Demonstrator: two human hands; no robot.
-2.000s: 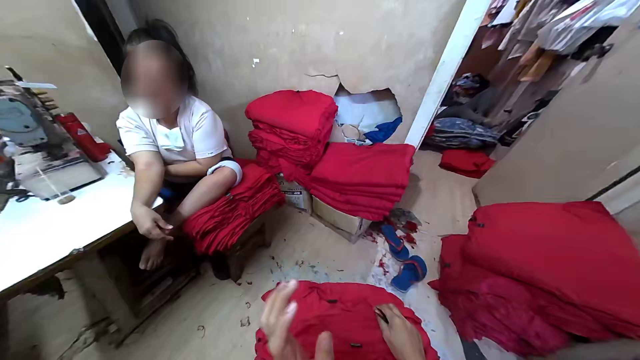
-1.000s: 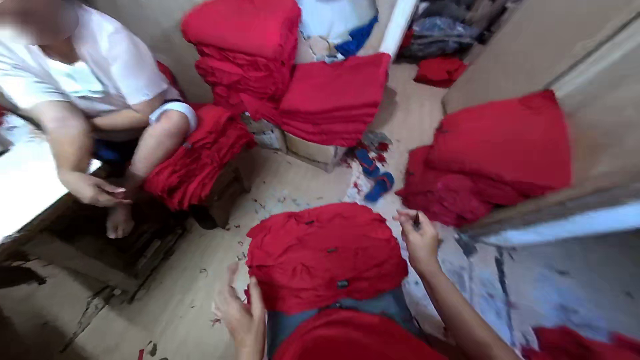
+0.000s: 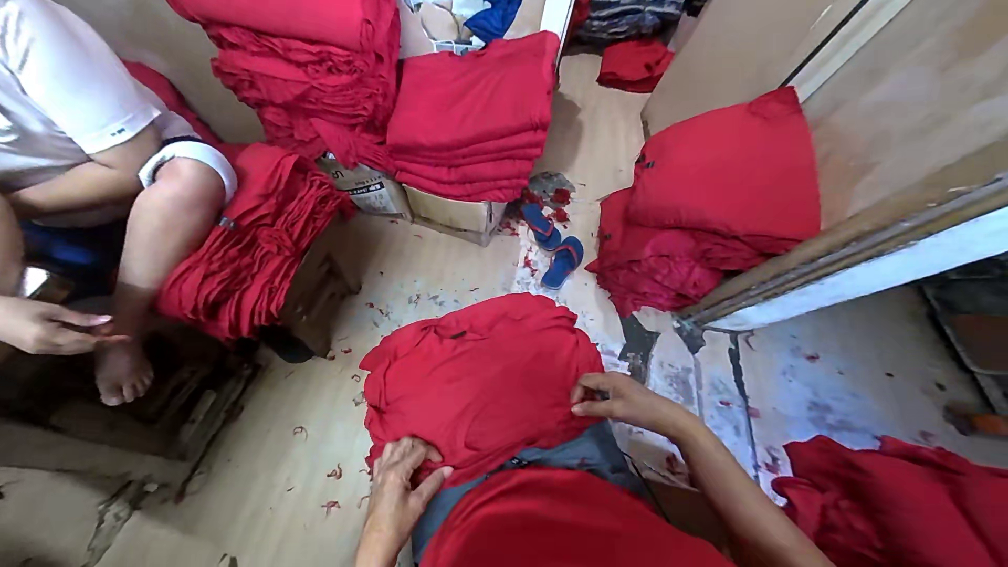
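Note:
Red fabric pieces [image 3: 480, 370], apparently garments, lie spread in a rounded pile over my lap, with grey cloth showing beneath. At the pile's lower left edge rests my left hand [image 3: 403, 488], palm down with fingers and thumb apart. My right hand [image 3: 614, 400] is at the right edge, fingers curled with thumb and fingertips near each other; something small and dark shows between them. Whether that is a tool or part of the fabric cannot be told. A small dark tag [image 3: 459, 335] shows near the top of the pile.
A seated person [image 3: 87, 157] is at the left beside stacked red cloth [image 3: 244, 236]. Folded red stacks [image 3: 472, 110] stand on cardboard boxes [image 3: 449, 213]. Blue flip-flops [image 3: 561, 264] lie on the floor among thread scraps. More red cloth [image 3: 724, 181] leans by a door frame at right.
My left hand has come down onto the cloth from beside it. My right hand has moved down to the cloth's right edge. The view has shifted downward since the earliest frame.

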